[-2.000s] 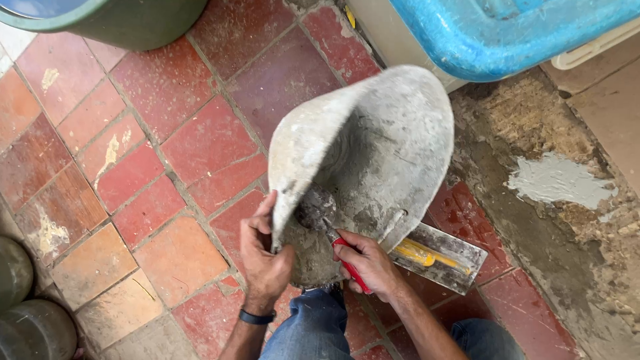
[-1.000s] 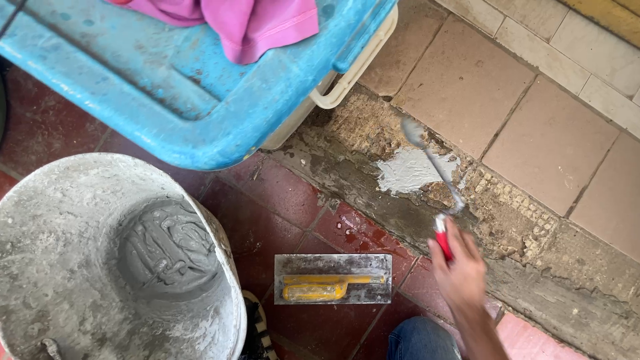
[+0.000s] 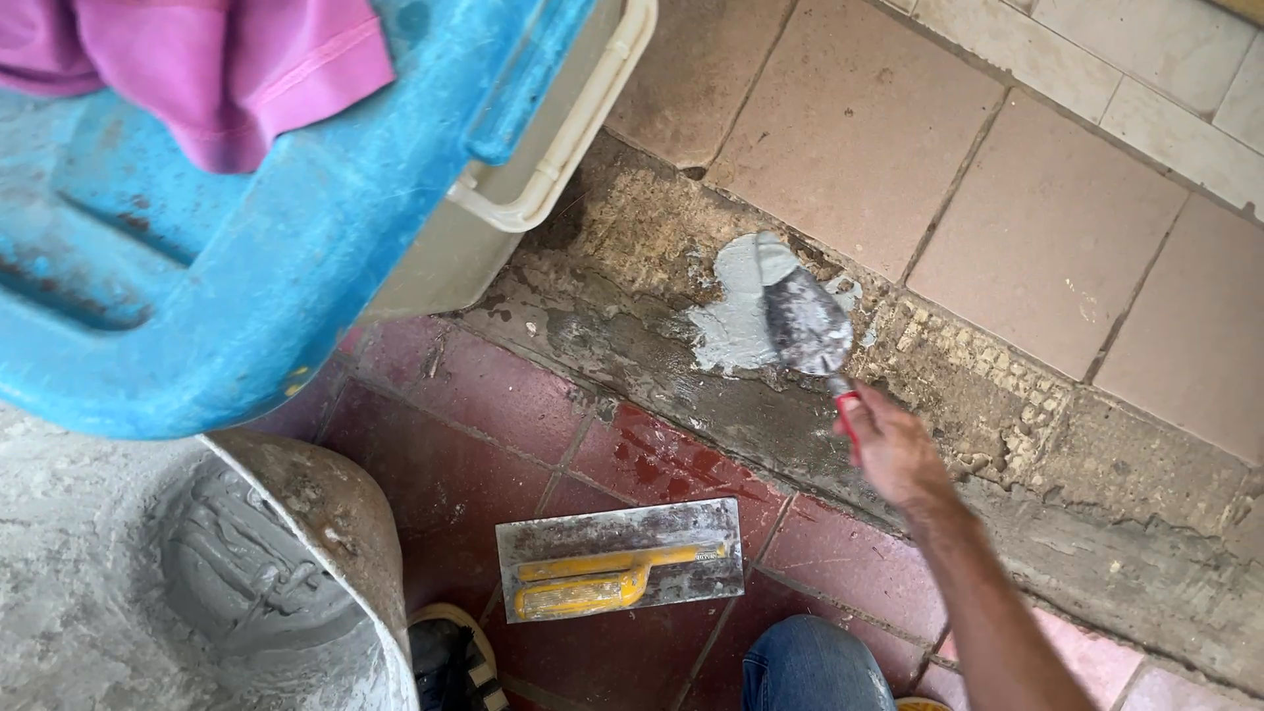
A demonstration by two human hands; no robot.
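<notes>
My right hand [image 3: 894, 444] grips the red handle of a pointing trowel [image 3: 810, 321], whose mortar-smeared blade lies against a patch of wet grey mortar [image 3: 731, 306] on the rough strip between the two tiled floors. My left hand is out of view. At the lower left stands a bucket [image 3: 346, 494], coated in grey, with wet mortar [image 3: 252, 563] in its bottom. A rectangular steel finishing trowel [image 3: 681, 578] with a yellow handle lies on the red tiles, between the bucket and my knee.
A plastic bin with a blue lid [image 3: 326, 257] stands at the upper left, a pink cloth [image 3: 237, 79] on top. Beige floor tiles [image 3: 859, 128] run along the upper right below pale wall tiles [image 3: 1066, 59]. My shoe and jeans knee [image 3: 815, 667] show at the bottom.
Two seconds ago both hands were at the tilted bucket, the trowel inside it. My left hand has since left view. The right hand has brought the trowel to the patch, which now spreads wider.
</notes>
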